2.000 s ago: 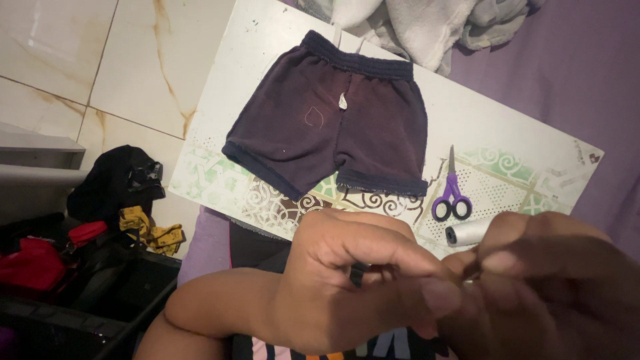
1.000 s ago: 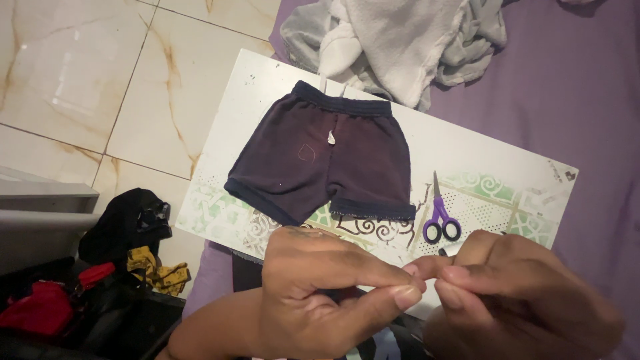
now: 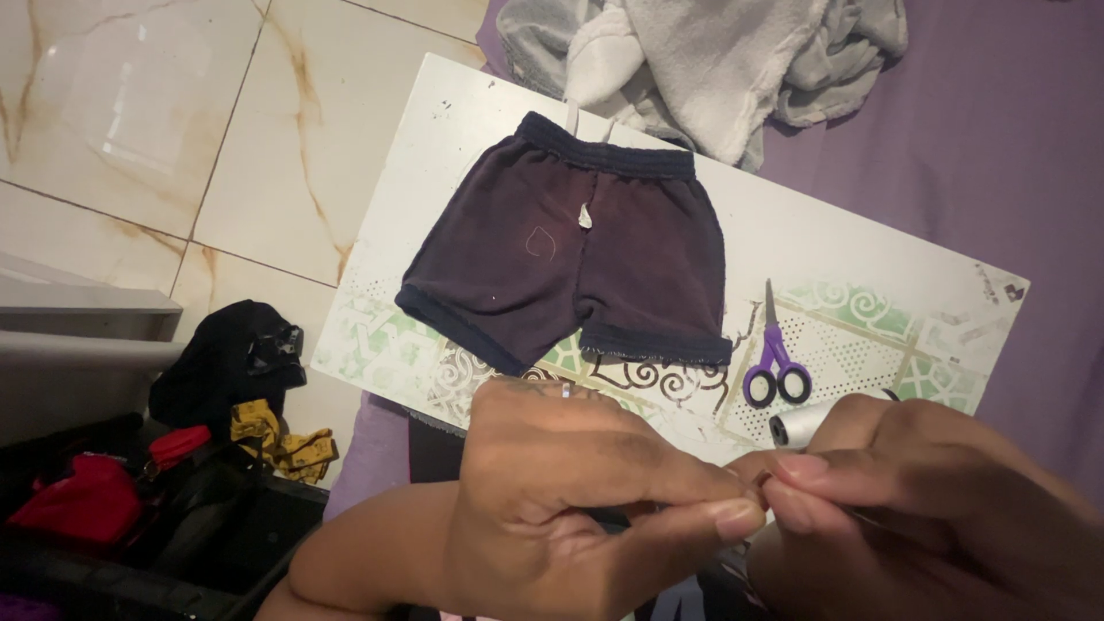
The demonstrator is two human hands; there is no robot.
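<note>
Dark shorts [image 3: 552, 250] lie flat on a patterned white board, with a loose thread and a small white tag on them. Purple-handled scissors [image 3: 776, 366] rest to their right, blades pointing away from me. My left hand [image 3: 586, 500] and my right hand [image 3: 897, 500] meet at the fingertips near the bottom. Each pinches thumb against forefinger; whatever is between them is too small to tell. A spool of white thread [image 3: 798, 426] lies just beyond my right hand, partly hidden by it.
The board [image 3: 906, 250] lies on a purple sheet [image 3: 966, 129]. A grey and white blanket [image 3: 690, 69] is bunched at its far edge. To the left are a tiled floor [image 3: 129, 129], a black cap [image 3: 224, 362], yellow cloth [image 3: 285, 444] and an open black container [image 3: 198, 561] holding red items.
My hands stay together at the fingertips throughout. The spool, mostly covered by my right hand a second ago, shows more now. The shorts and scissors stay put on the board.
</note>
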